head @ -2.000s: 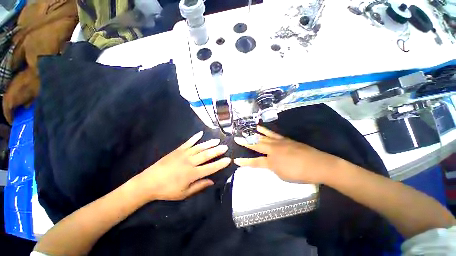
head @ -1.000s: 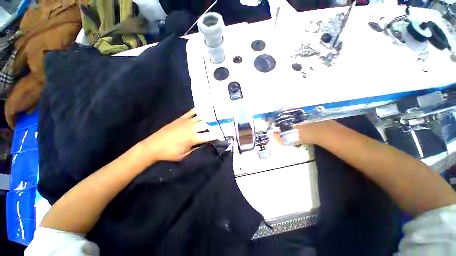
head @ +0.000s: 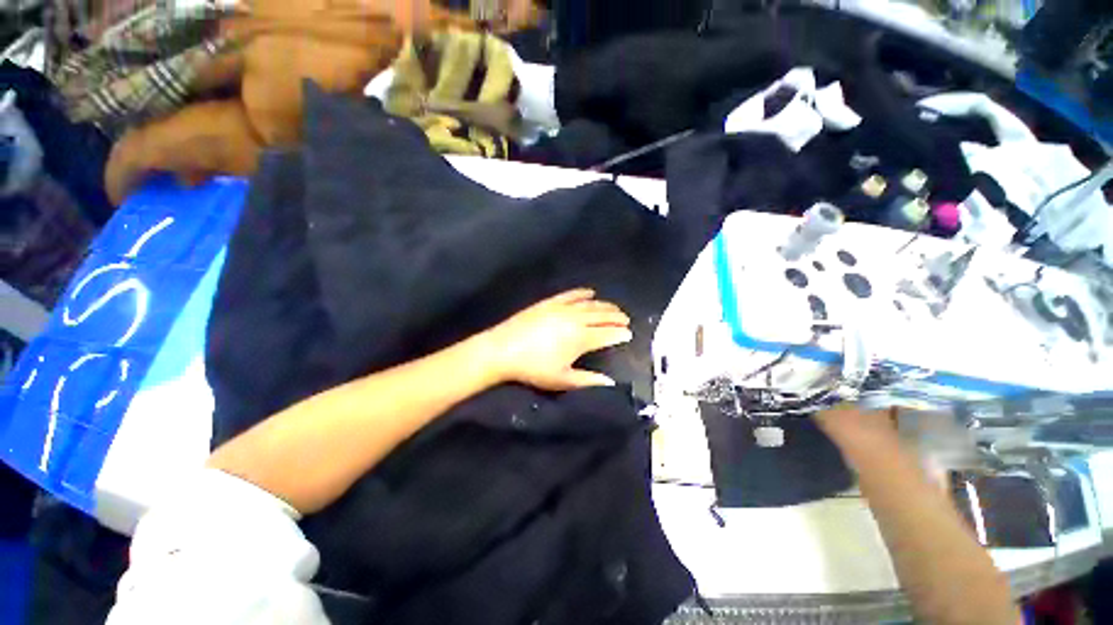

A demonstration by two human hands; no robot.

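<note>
A large black garment piece (head: 403,269) spreads over the table left of the white sewing machine (head: 928,305) and hangs toward me at the front. My left hand (head: 549,344) lies flat on it, fingers apart, pointing at the machine. A smaller black piece (head: 775,462) lies on the table under the machine head. My right hand (head: 848,421) reaches in at that piece from the right; its fingers are hidden behind the machine head. The needle area is blurred.
A shiny blue sheet (head: 116,317) covers the left table end. Brown garments (head: 311,73) and an olive striped one (head: 454,92) are heaped behind. A dark phone-like rectangle (head: 1011,509) lies at the right. A ruler strip (head: 806,608) runs along the front edge. Thread cones (head: 913,183) stand behind the machine.
The view has swung left, so the machine sits further right. My left hand lies further from the needle on the large piece. The black cloth near the needle has parted, showing more white table.
</note>
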